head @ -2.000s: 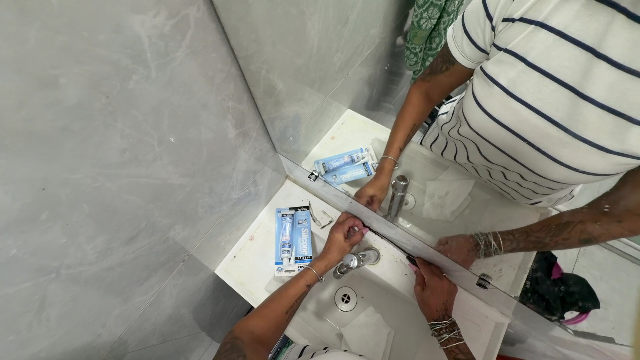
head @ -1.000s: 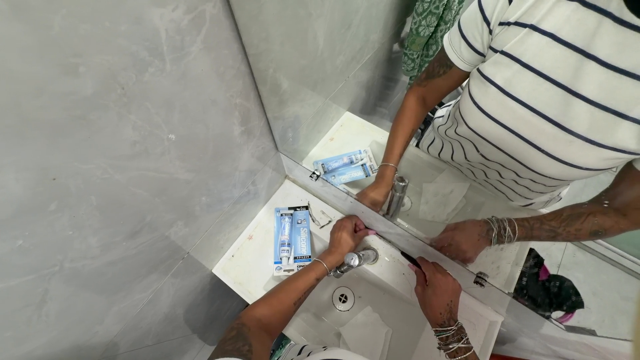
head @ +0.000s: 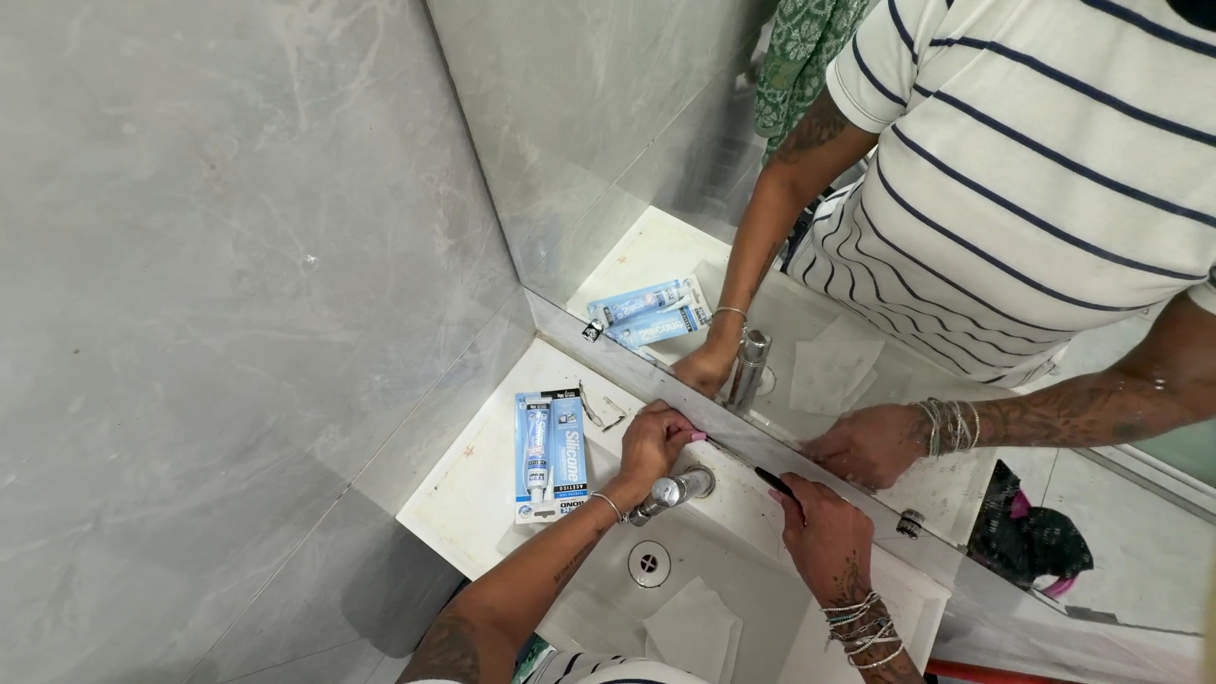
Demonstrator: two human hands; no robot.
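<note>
My left hand [head: 655, 445] is at the seam between the white sink top [head: 456, 475] and the wall, behind the chrome faucet [head: 673, 494]; its fingertips are pinched at the seam, and whether they hold something is too small to tell. My right hand [head: 828, 532] grips a thin black tool [head: 777, 483], its tip at the same seam to the right of the faucet. Left of my left hand, a blue silicone pack with its tube [head: 553, 456] lies on the sink top. Dark thin scraps [head: 600, 410] lie beside it.
A wall mirror [head: 855, 361] held by small clips rises behind the sink and reflects my arms and striped shirt. In the basin are a round drain [head: 649, 564] and a white sheet [head: 695, 632]. A grey marbled wall [head: 237, 285] stands at the left.
Compared with two seconds ago, my right hand and the black tool stand a little farther from the mirror edge. My left hand stays near the seam behind the faucet.
</note>
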